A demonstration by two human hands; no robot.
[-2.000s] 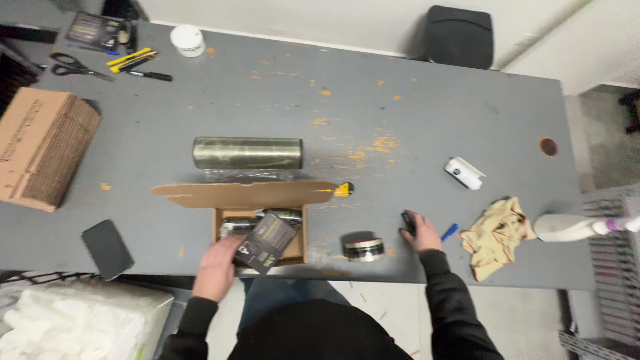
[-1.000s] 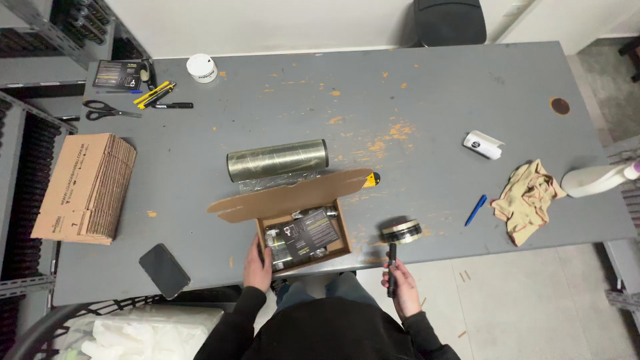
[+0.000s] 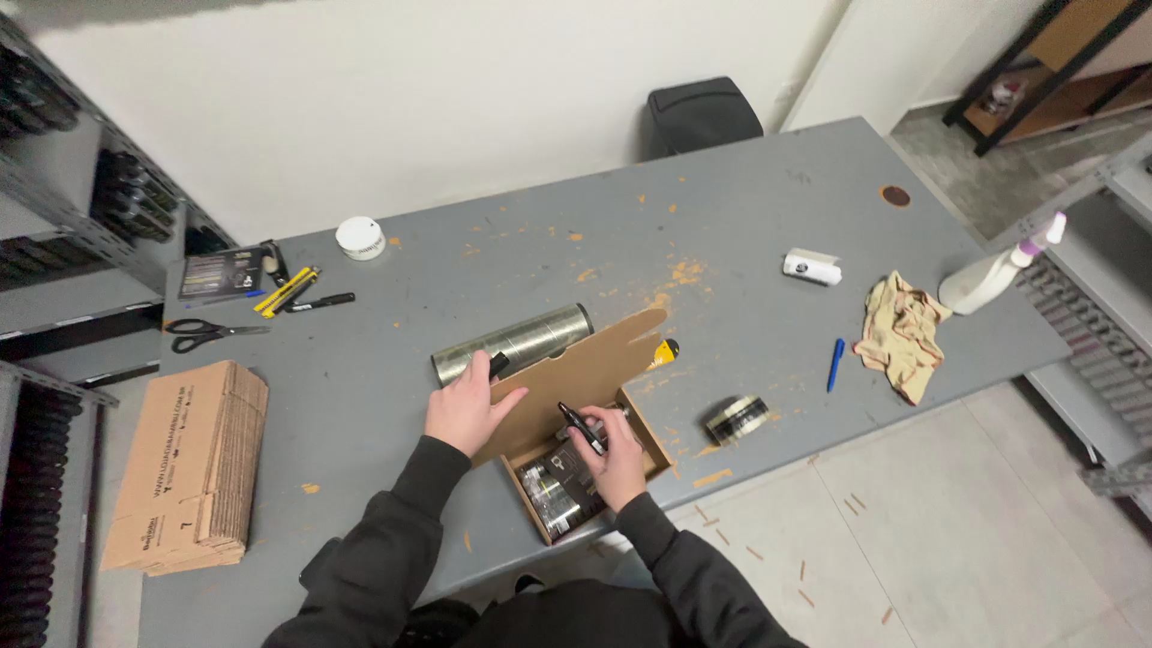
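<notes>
An open cardboard box (image 3: 655, 439) with its lid raised stands at the table's near edge. Inside lie a dark printed card (image 3: 569, 468) and items in clear wrapping (image 3: 549, 500). My right hand (image 3: 617, 459) holds an uncapped black marker (image 3: 583, 428) over the box. My left hand (image 3: 470, 409) is at the lid's left part, with a black marker cap (image 3: 498, 364) at its fingers. Behind the lid lies a wrapped metallic-looking cylinder (image 3: 513, 342). A yellow and black object (image 3: 665, 353), partly hidden, shows past the lid. To the right sits a roll of tape (image 3: 738, 419).
Flattened cardboard boxes (image 3: 193, 459) are stacked at left, below scissors (image 3: 205, 333), yellow cutters (image 3: 288, 292) and a white jar (image 3: 361, 238). Rightward lie a white roll (image 3: 812, 267), a blue pen (image 3: 836, 364), a stained cloth (image 3: 903, 333) and a spray bottle (image 3: 990, 274).
My left hand has moved from the box's side up to the lid. My right hand has brought the marker from beside the tape to over the box; its cap is off. The view has shifted and tilted.
</notes>
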